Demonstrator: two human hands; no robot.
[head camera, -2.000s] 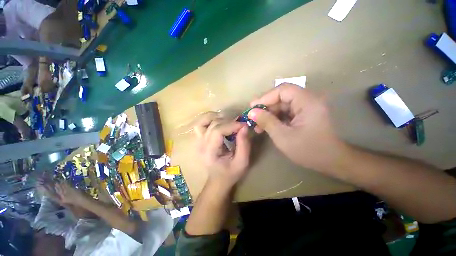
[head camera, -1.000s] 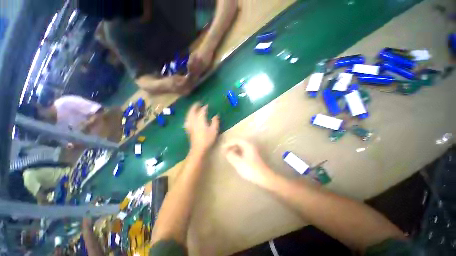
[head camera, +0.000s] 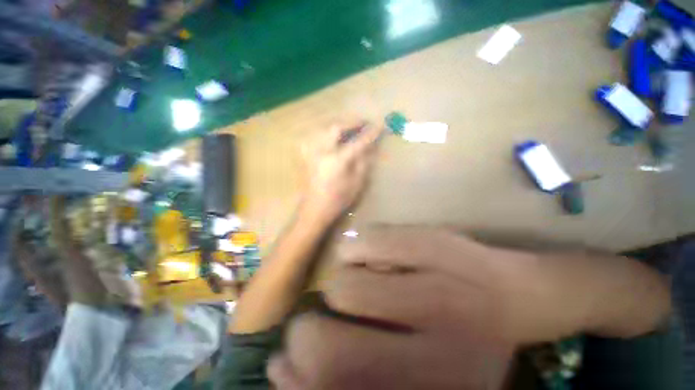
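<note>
My left hand (head camera: 335, 171) is over the bench, left of centre, its fingers closed on a small dark piece (head camera: 351, 135), blurred. A green circuit board (head camera: 396, 123) shows just past its fingertips, beside a white pad (head camera: 425, 132) on the bench. I cannot tell whether the board is joined to the held piece. My right hand (head camera: 427, 297) is large, blurred and close to the camera at the lower middle, fingers bent. Its fingertips and anything in them cannot be made out. A blue battery (head camera: 544, 166) with a white face and a board lies right of centre.
More blue batteries (head camera: 627, 106) lie at the upper right. Another white pad (head camera: 500, 44) lies near the green belt (head camera: 305, 72). A dark bar (head camera: 219, 174) stands left, beside a heap of amber pieces (head camera: 171, 236). A neighbour's white sleeve (head camera: 91, 346) is at the lower left.
The view has turned back from the belt. My left hand has moved from over the belt to over the bench, with a dark piece in its fingers. My right hand has come close to the camera.
</note>
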